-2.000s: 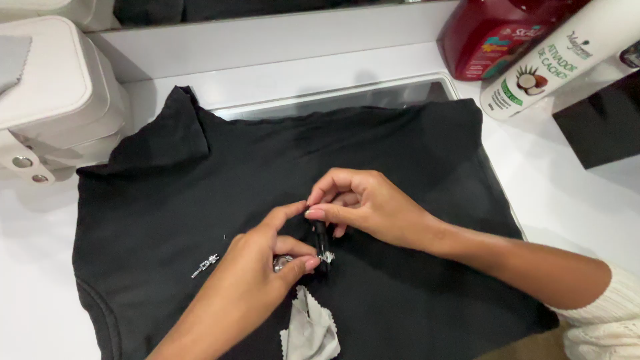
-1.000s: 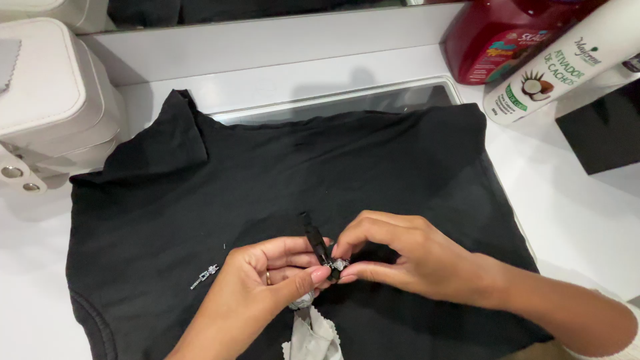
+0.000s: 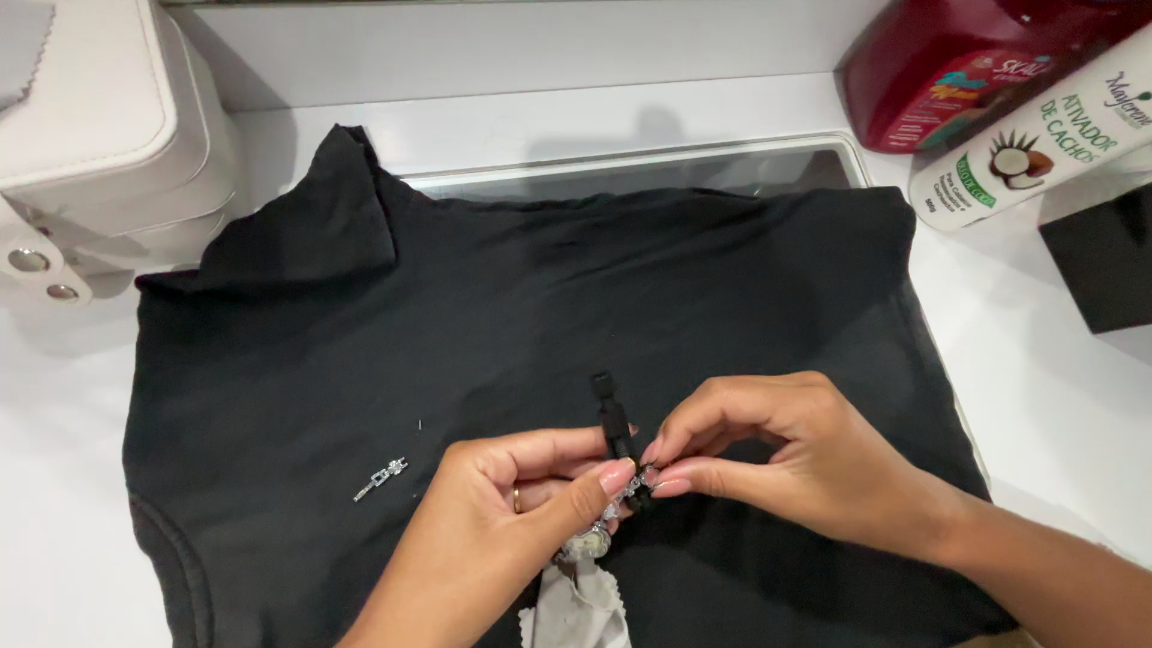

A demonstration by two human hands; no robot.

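Observation:
My left hand [image 3: 504, 513] holds a small black tool [image 3: 615, 418], its shaft pointing up and away, together with a silver watch [image 3: 589, 543] whose jewelled band [image 3: 636, 480] runs to the tool's lower end. The thumb and forefinger of my right hand [image 3: 783, 468] pinch the band's end at the tool; the exact contact is partly hidden by the fingers. A grey cloth with a zigzag edge [image 3: 576, 612] hangs below the watch. Left of my left hand, a detached piece of silver band [image 3: 381, 479] and a tiny metal pin [image 3: 419, 425] lie on the black fabric [image 3: 504, 315].
A white case with snap straps [image 3: 90, 108] stands at the upper left. A clear-edged tray [image 3: 792, 171] lies partly under the fabric. At the upper right are a dark red bottle [image 3: 936, 81], a white bottle [image 3: 1017, 148] and a black box [image 3: 1111, 261].
Two seconds ago my right fingers were at the tool's upper end; now they are at its lower end with the band. The tool's upper end has come free of my fingers.

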